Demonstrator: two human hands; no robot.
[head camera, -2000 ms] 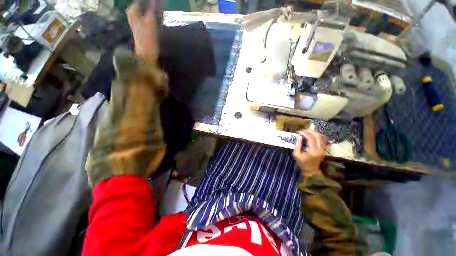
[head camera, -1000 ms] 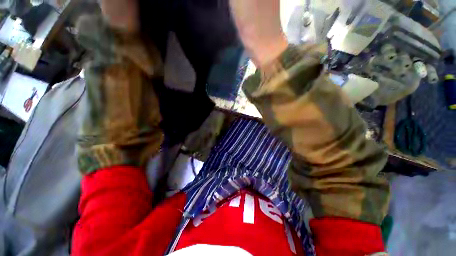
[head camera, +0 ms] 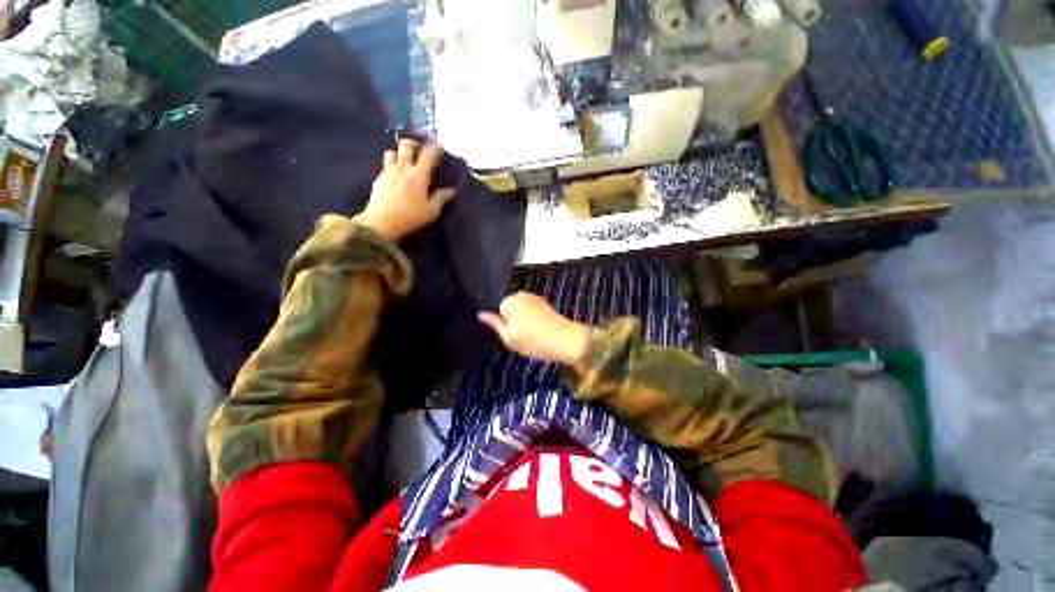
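Note:
A large dark panel lies over the left part of the machine table and hangs down over its front edge towards my lap. My left hand rests on top of the cloth, fingers spread, left of the machine. My right hand is at the cloth's right edge below the table edge, thumb and finger closed on that edge. The cream overlock machine stands right of the cloth. The cloth's corner is beside its front plate, not under the foot.
Green-handled scissors and a yellow and dark-blue screwdriver lie on the blue mat at right. Trimmings are heaped by the machine. A grey garment panel hangs at left. A green crate is at lower right.
The dark cloth, a blurred bundle between my raised forearms a second ago, is now spread out over the table's left part. Both hands have come down nearer me, and the view has shifted.

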